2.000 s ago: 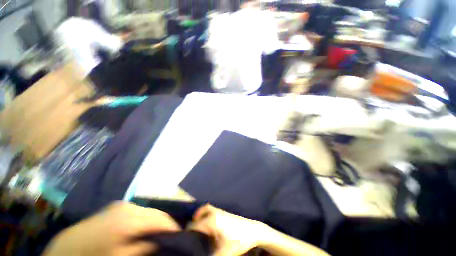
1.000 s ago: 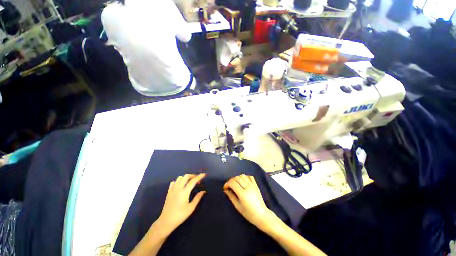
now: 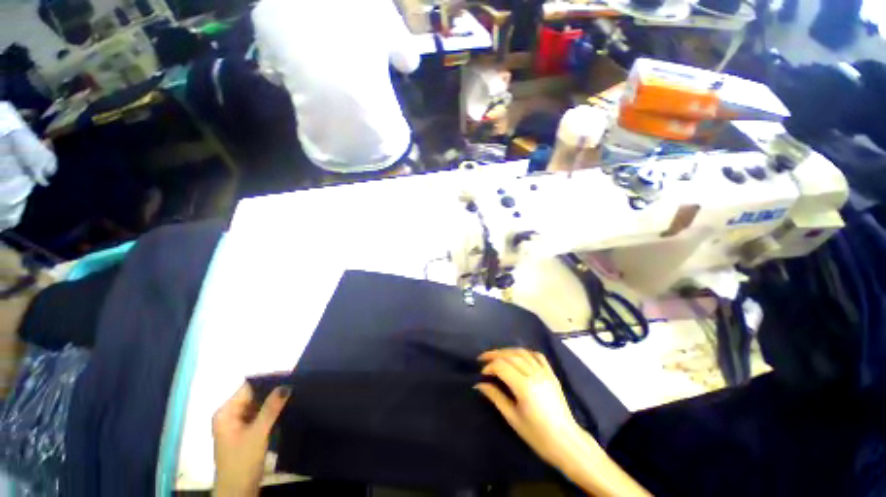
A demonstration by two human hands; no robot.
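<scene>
A dark garment piece (image 3: 398, 320) lies on the white machine table, its far edge at the presser foot (image 3: 469, 294) of the white sewing machine (image 3: 622, 209). My left hand (image 3: 245, 427) pinches the left edge of the cloth between thumb and fingers, near the table's front. My right hand (image 3: 529, 393) lies on the cloth to the right, fingers bent and slightly apart, below the presser foot; a fold runs beside its fingertips. Whether it grips any cloth cannot be told.
Black shears (image 3: 617, 318) lie under the machine arm. Dark strips (image 3: 732, 340) hang at the bed's right end. Dark cloth heaps lie left (image 3: 136, 340) and right (image 3: 729, 437). Orange and white cartons (image 3: 665, 102) stand behind the machine. A person in white (image 3: 335, 87) is beyond the table.
My left hand has moved left and nearer, from flat on the cloth to its left edge, and now pinches it. My right hand stays on the cloth. The view has shifted.
</scene>
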